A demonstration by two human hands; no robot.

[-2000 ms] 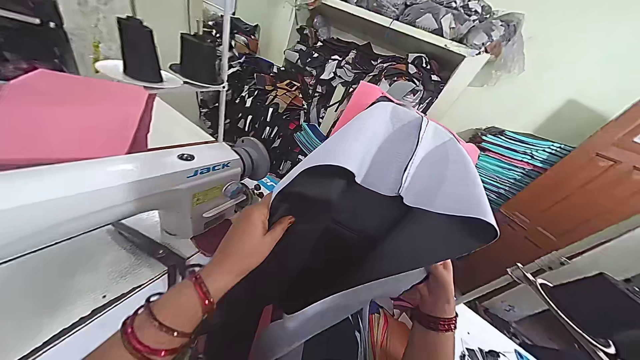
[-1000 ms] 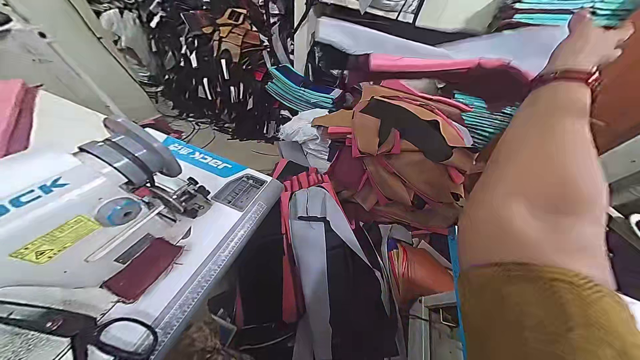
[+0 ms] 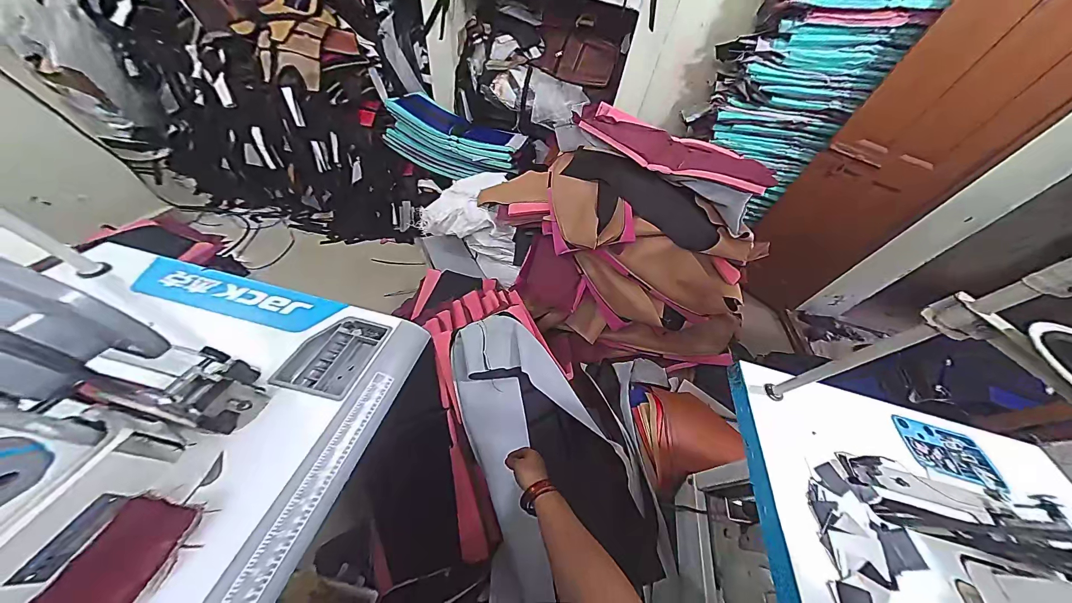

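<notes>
My right hand (image 3: 528, 471), with red bangles at the wrist, reaches in from the bottom centre. Its fingers are closed on a grey and black fabric panel (image 3: 494, 419) that hangs between two sewing tables. Beside that panel hang pink-edged black pieces (image 3: 461, 469). Behind them lies a heap of brown and maroon cut pieces (image 3: 620, 285), topped by a folded maroon and pink piece (image 3: 670, 151). My left hand is out of view.
A Jack sewing machine (image 3: 75, 335) stands on the left table, with a maroon scrap (image 3: 126, 553). Fabric scraps (image 3: 863, 536) lie on the right table (image 3: 804, 435). Teal stacks (image 3: 787, 109) stand beside a wooden door (image 3: 938, 126). An orange piece (image 3: 691, 435) is between the tables.
The large grey and black piece both hands held at first is no longer in them. My right hand has come down from the upper right to the hanging panel. My left hand has left the view.
</notes>
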